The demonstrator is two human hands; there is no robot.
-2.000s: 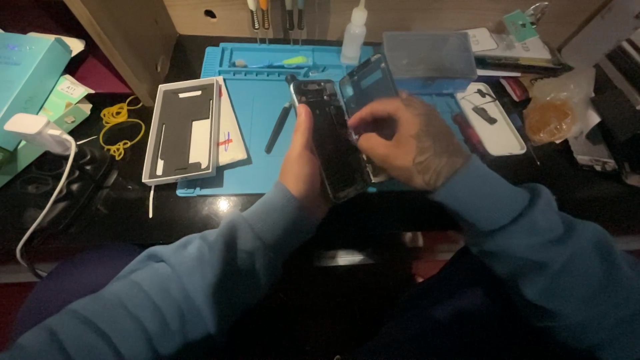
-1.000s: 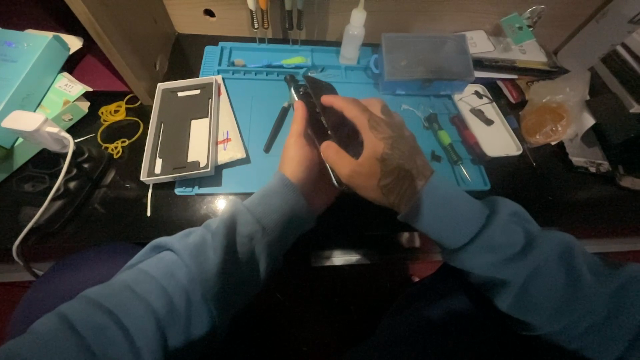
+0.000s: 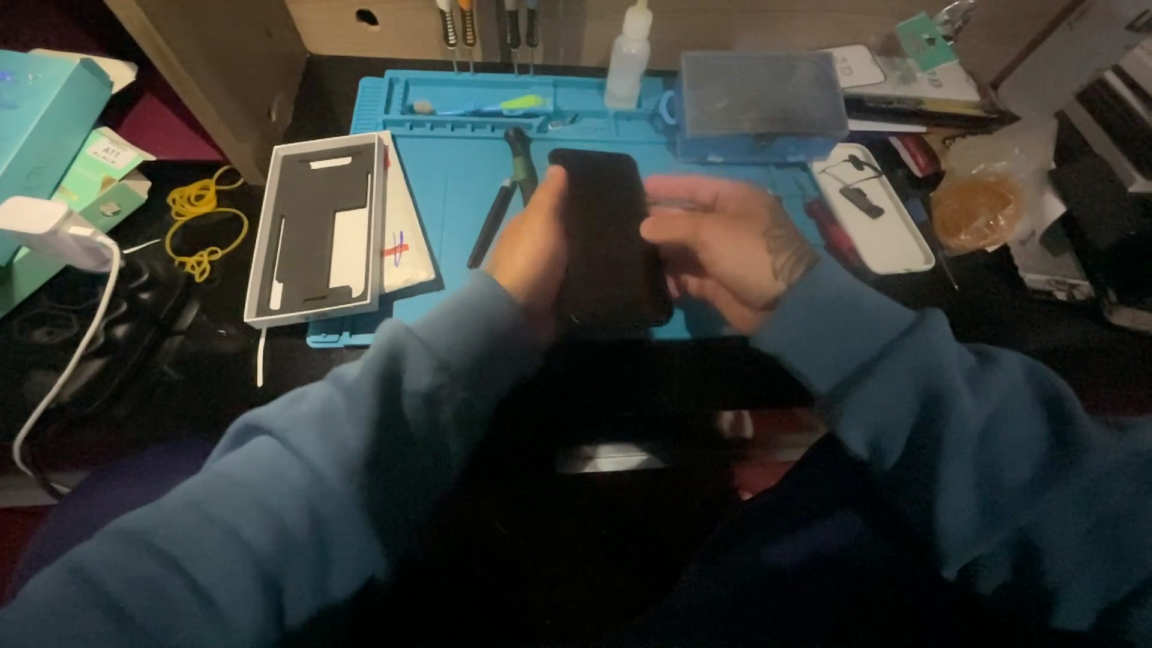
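A dark smartphone (image 3: pixel 612 238), its black screen facing up, is held upright in the view over the blue silicone repair mat (image 3: pixel 454 193). Around its left edge my left hand (image 3: pixel 531 243) is closed, the thumb along the side. My right hand (image 3: pixel 720 238) is at the phone's right edge, slightly blurred, with fingertips at or very near it; whether they grip the edge is unclear. Behind the left hand lie a black pen-like tool (image 3: pixel 492 223) and green-and-black pliers or cutters (image 3: pixel 519 162), partly hidden by that hand.
Left of the mat's middle sits an open white box with a black insert (image 3: pixel 324 225), beside yellow cord (image 3: pixel 205 225). A dropper bottle (image 3: pixel 627 63) and a blue lidded plastic box (image 3: pixel 760 108) stand at the back. A white phone case (image 3: pixel 877 211) lies right. Screwdrivers (image 3: pixel 466 25) hang behind.
Two seconds ago the phone's front panel was lifted from its body, the inside showing; now the screen lies over the body. My right hand has moved from over the phone to its right side.
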